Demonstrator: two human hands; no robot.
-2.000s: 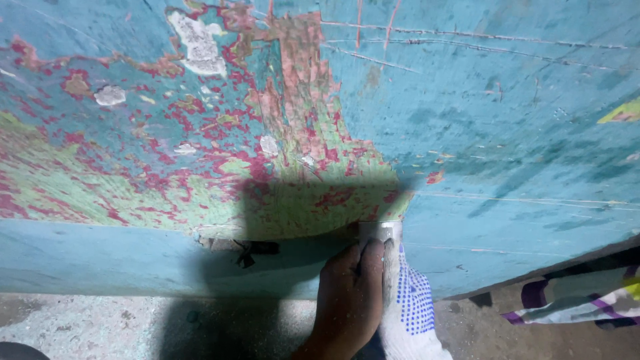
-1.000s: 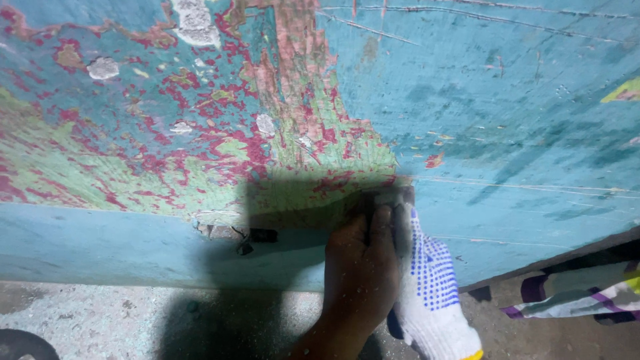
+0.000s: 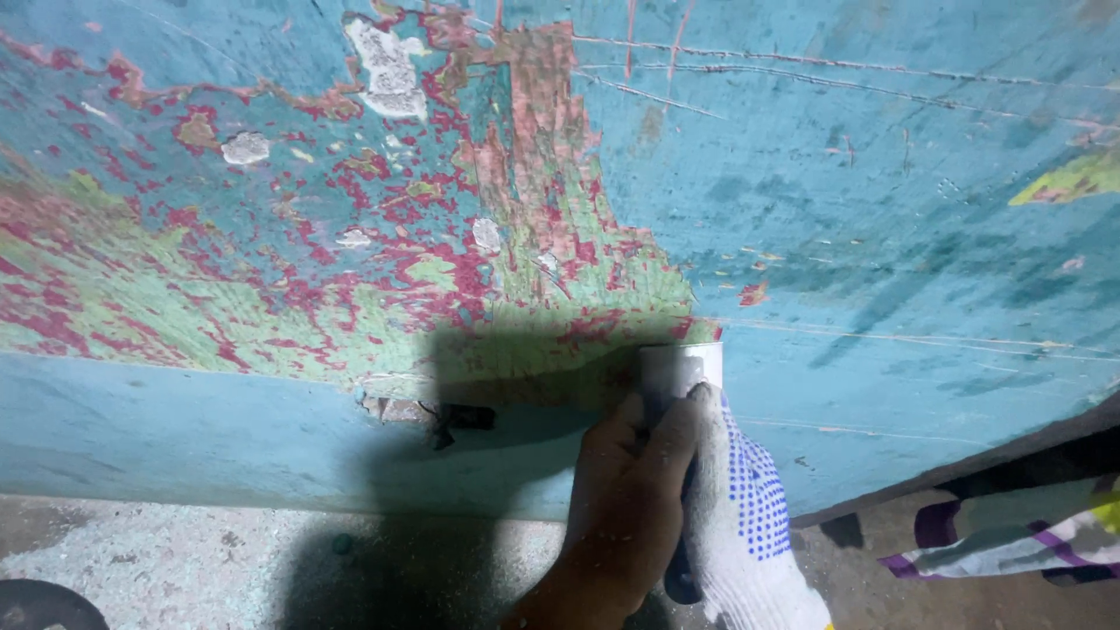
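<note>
A metal scraper [image 3: 687,363] has its wide blade edge against the blue painted wall [image 3: 875,262], at the border of a patch of exposed green and red paint layers [image 3: 577,289]. My bare left hand [image 3: 626,507] is closed on the scraper, its thumb lying on the blade. Pressed beside it, my right hand [image 3: 744,499], in a white knit glove with blue dots, also grips the tool. A dark handle end [image 3: 682,582] shows below between the two hands. The fingers of both hands are partly hidden.
A hole in the wall with dark wires [image 3: 446,420] lies left of my hands, inside their shadow. Paint flakes cover the concrete floor [image 3: 201,560]. A round dark object [image 3: 44,604] is at the lower left, and patterned cloth [image 3: 1006,534] lies at the lower right.
Both hands stay on the scraper at the patch's edge. Small bits of red and green show just above the blade, where the earlier frames show shadow or blue paint.
</note>
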